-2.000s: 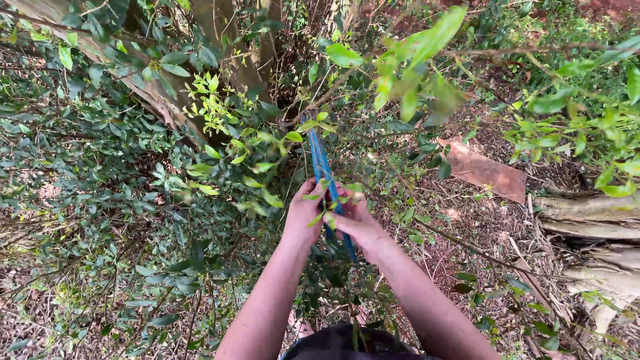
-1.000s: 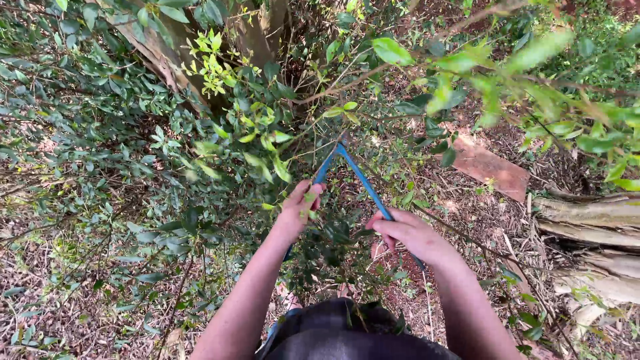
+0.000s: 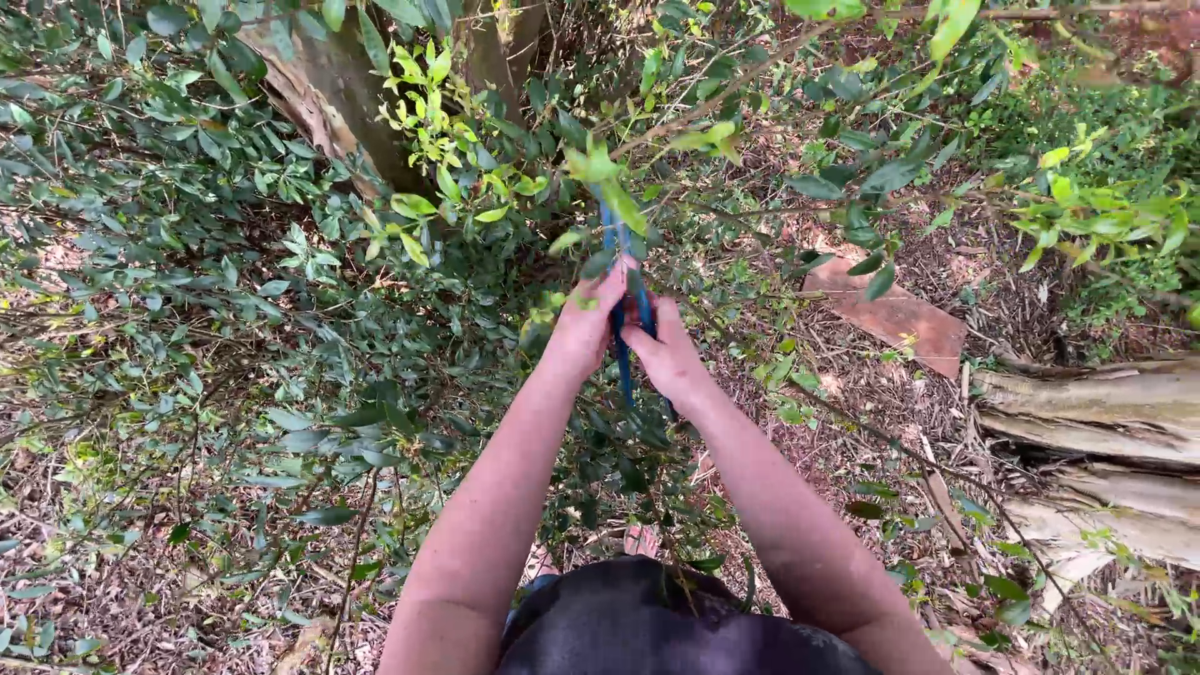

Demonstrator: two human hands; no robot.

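Both hands are on blue-handled loppers or long shears (image 3: 625, 361), whose two long handles lie close together and point away from me. My left hand (image 3: 592, 314) is closed around the left handle. My right hand (image 3: 667, 352) is wrapped on the right handle, close beside the left hand. Leaves cover the far end of the tool, so its blades and whatever lies between them cannot be made out. Bright green leaves (image 3: 605, 183) hang right over that end.
Tree trunks (image 3: 352, 94) rise at the upper left amid dense dark foliage (image 3: 328, 272). A flat reddish-brown slab (image 3: 886, 314) lies on leaf litter to the right, near a thick pale log (image 3: 1106, 403). A thin branch (image 3: 731, 94) crosses the upper middle. My feet (image 3: 642, 539) are below.
The tool's handles stood spread apart a second ago and are now close together. My hands have come together with them.
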